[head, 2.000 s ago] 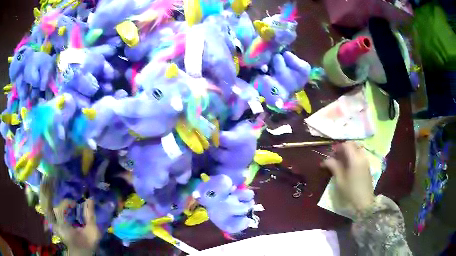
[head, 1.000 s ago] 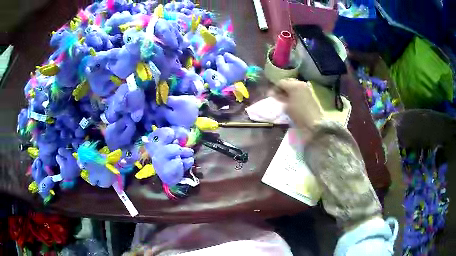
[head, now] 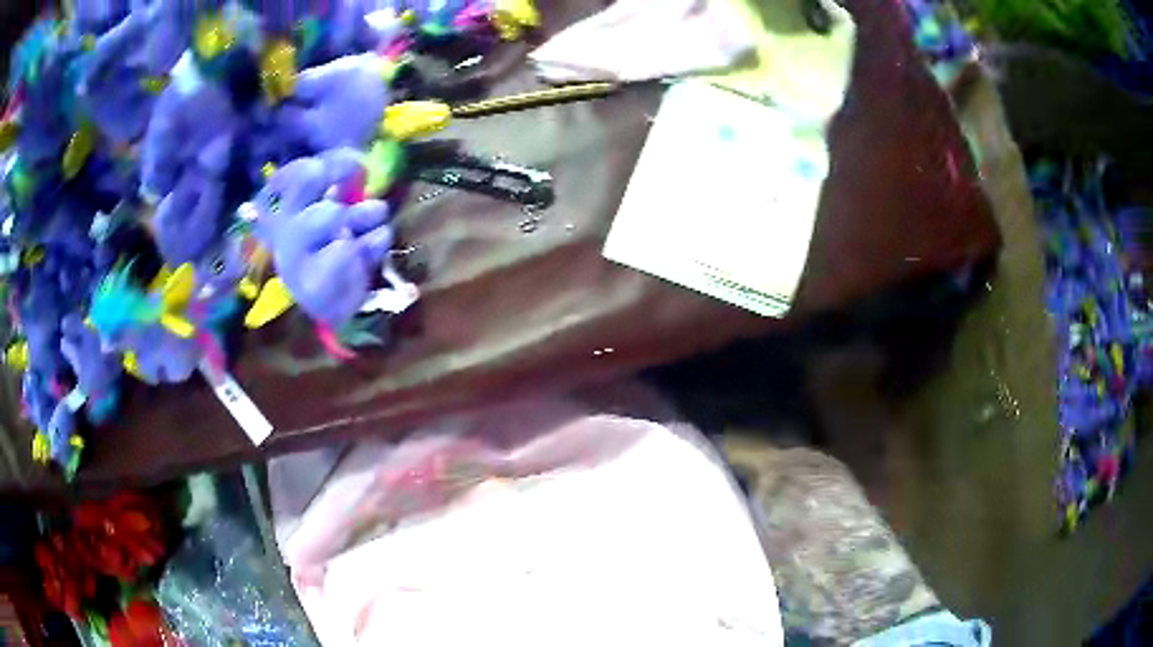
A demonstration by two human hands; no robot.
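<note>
No hand shows. My right sleeve (head: 828, 537) is at the bottom right, below the table edge, and its hand is hidden; my left hand is out of the picture. A heap of purple plush unicorns (head: 190, 164) lies on the table at the left. The nearest unicorn (head: 323, 234) has a white label and pink tufts. A black tool (head: 487, 180) lies right of the heap, with a thin brownish rod (head: 537, 99) above it.
A printed sheet (head: 721, 196) lies on the dark brown table (head: 506, 303), below a pale pink cloth scrap (head: 645, 41) and yellow-green piece (head: 809, 57). Pale cloth (head: 544, 544) covers my lap. Red plush pieces (head: 114, 544) are below left, more plush (head: 1100, 367) at the right.
The view has shifted down and right. My right hand has left the pink scrap and gone out of sight below the table edge. The cone and dark case have left the view.
</note>
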